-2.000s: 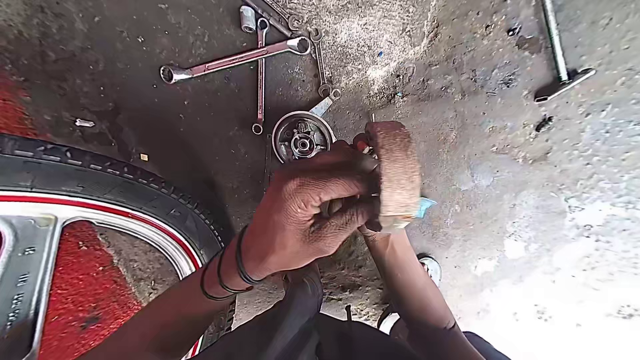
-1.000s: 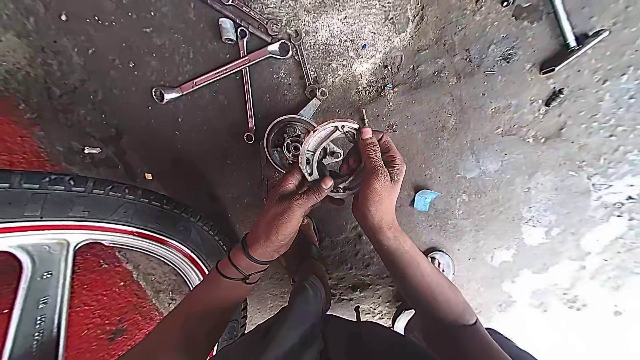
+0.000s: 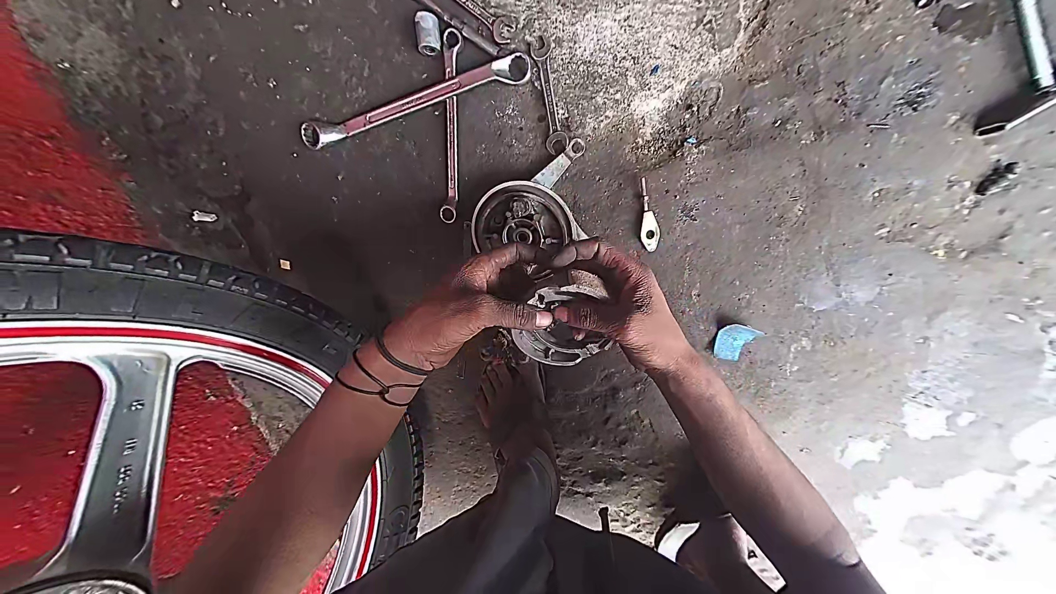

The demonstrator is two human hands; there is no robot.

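Note:
My left hand (image 3: 470,309) and my right hand (image 3: 623,305) meet at the centre, gripping the upper part of a pair of curved brake shoes (image 3: 561,353). Thumbs and fingertips nearly touch, and the fingers hide much of the shoes. Just beyond the hands a round metal brake plate (image 3: 522,216) lies on the ground, with a metal arm (image 3: 554,169) pointing away from it. A small pale metal part with a threaded rod (image 3: 649,227) lies to the right of the plate.
A spoked wheel with a black tyre (image 3: 206,289) fills the lower left, over red ground. Ring spanners (image 3: 417,101), a socket (image 3: 427,33) and open-end spanners (image 3: 549,95) lie beyond the plate. A blue scrap (image 3: 734,341) and a metal tool (image 3: 1035,49) are at the right.
The brake shoes have turned and moved nearer my body, uncovering more of the brake plate. My hands have come together on them. The small threaded part now shows on the ground to the right.

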